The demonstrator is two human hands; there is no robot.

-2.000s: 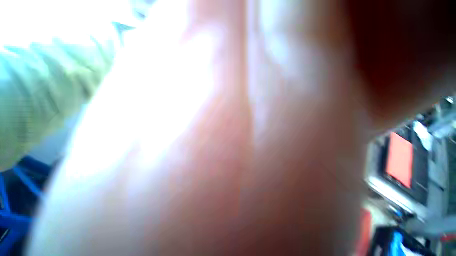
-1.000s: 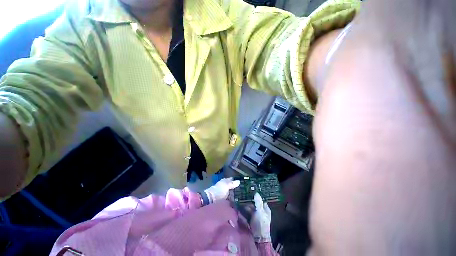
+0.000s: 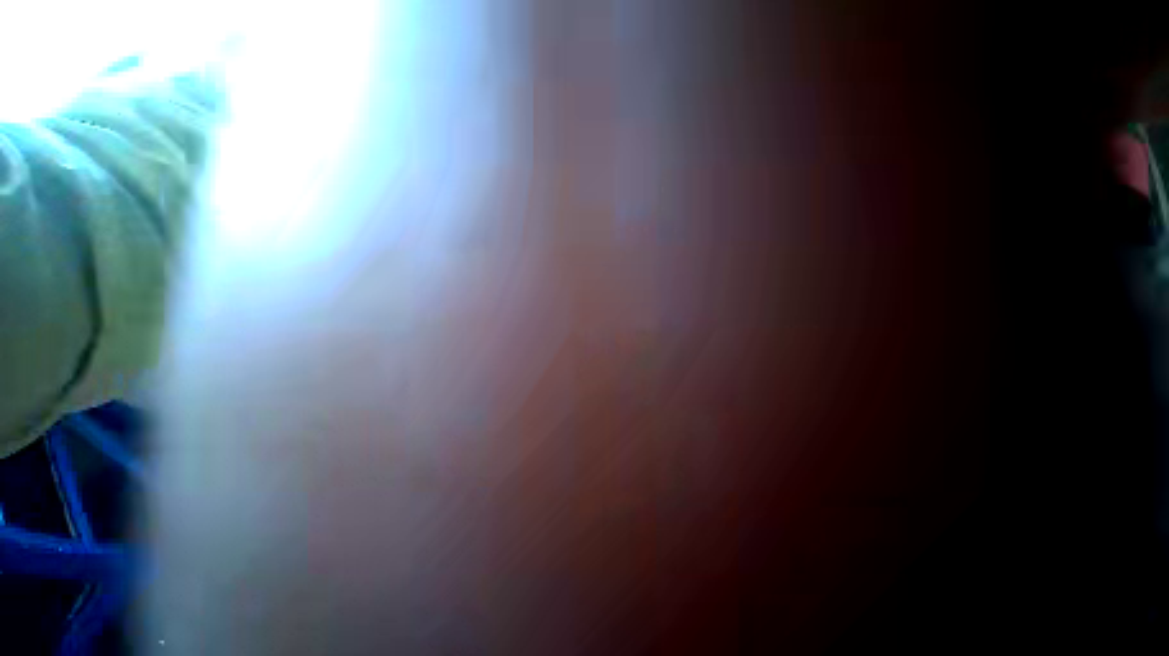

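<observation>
A very close, blurred, skin-toned shape point(image 3: 551, 423) covers the middle of the head view, bright at the upper left and dark toward the right. It looks like part of another person's hand held against the camera. It hides what lies in front of me. Neither my left hand nor my right hand shows. No circuit board can be seen.
Another person's pale yellow-green sleeve point(image 3: 96, 256) is at the left edge. Blue bars or edges point(image 3: 58, 551) on something dark show at the lower left. A small pink-red patch point(image 3: 1131, 160) shows at the right edge.
A second ago my gloved hands held a green circuit board below a person in yellow; now the blurred shape covers them and most of the view, much as two seconds ago.
</observation>
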